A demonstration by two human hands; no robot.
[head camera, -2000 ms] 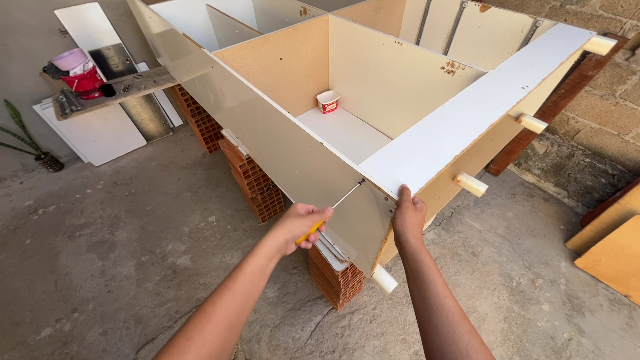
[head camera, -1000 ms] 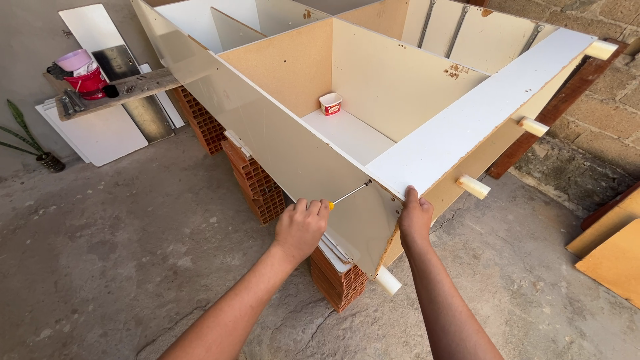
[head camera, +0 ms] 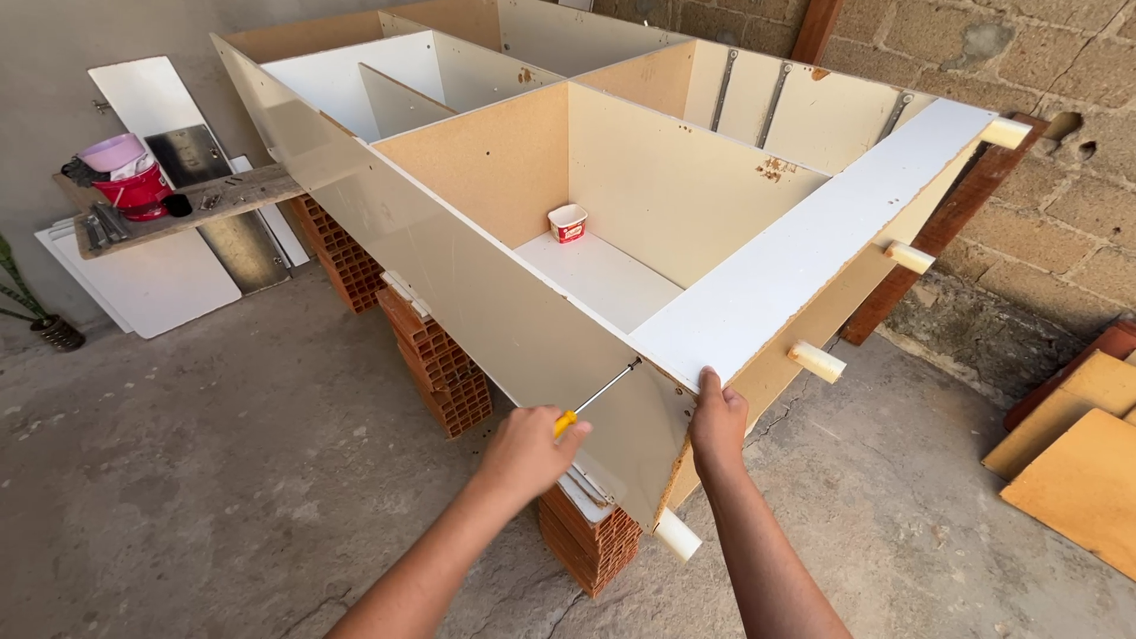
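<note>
My left hand [head camera: 535, 451] is closed around the yellow handle of a screwdriver [head camera: 606, 388]. The shaft's tip meets a screw near the upper edge of the cabinet's long side panel [head camera: 497, 311], close to its corner. With the thumb on top, my right hand [head camera: 719, 419] grips the corner where a white board [head camera: 816, 240] meets the end edge of the cabinet. The cabinet lies on its back with its compartments facing up. A small red and white tub [head camera: 567, 224] stands inside the nearest large compartment.
Stacks of hollow clay bricks [head camera: 435, 368] support the cabinet. White legs [head camera: 816, 361] stick out from its end. At left, a plank [head camera: 240, 189] holds a red bucket [head camera: 138, 193] and hardware. Loose boards [head camera: 1078, 470] lie at right, by a block wall. A potted plant [head camera: 59, 333] stands far left.
My left hand has shifted and turned slightly around the screwdriver handle, with the tip staying near the same corner spot. My right hand remains on the corner.
</note>
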